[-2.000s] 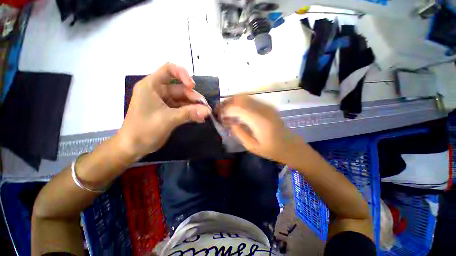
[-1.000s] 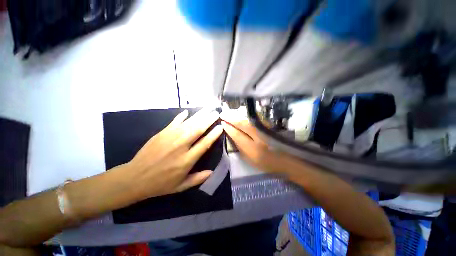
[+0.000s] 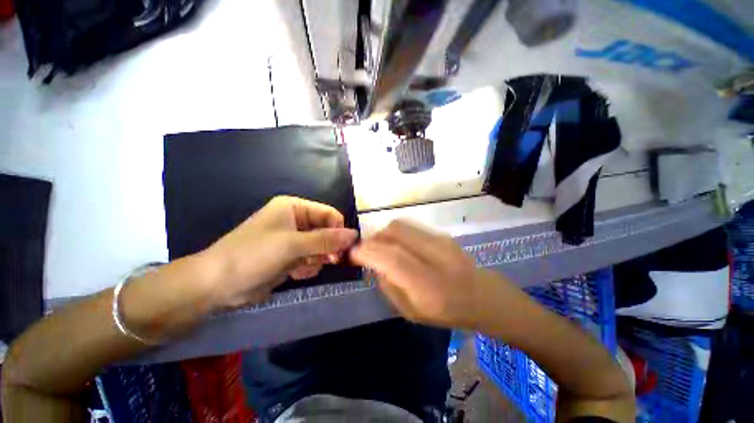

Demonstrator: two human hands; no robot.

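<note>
A flat black panel (image 3: 248,186) lies on the white table, its upper right corner at the presser foot (image 3: 345,116) of the sewing machine. My left hand (image 3: 281,244) is over the panel's lower right part, thumb and fingers pinching the panel's right edge. My right hand (image 3: 422,268) is beside it, slightly blurred, fingertips pinched at the same edge, touching or nearly touching the left fingertips. The strip is mostly hidden by the fingers; only a thin dark edge shows between the hands.
The machine head (image 3: 612,91) hangs over the upper right. Black and pale strips (image 3: 579,157) lie right of the ribbed knob (image 3: 415,154). A black bundle (image 3: 91,37) is upper left, dark panels (image 3: 23,248) far left. A blue basket (image 3: 529,372) stands below right.
The panel's corner stays at the foot. Both hands have moved down from the foot to the panel's lower right edge. The pale strip end lying on the panel no longer shows.
</note>
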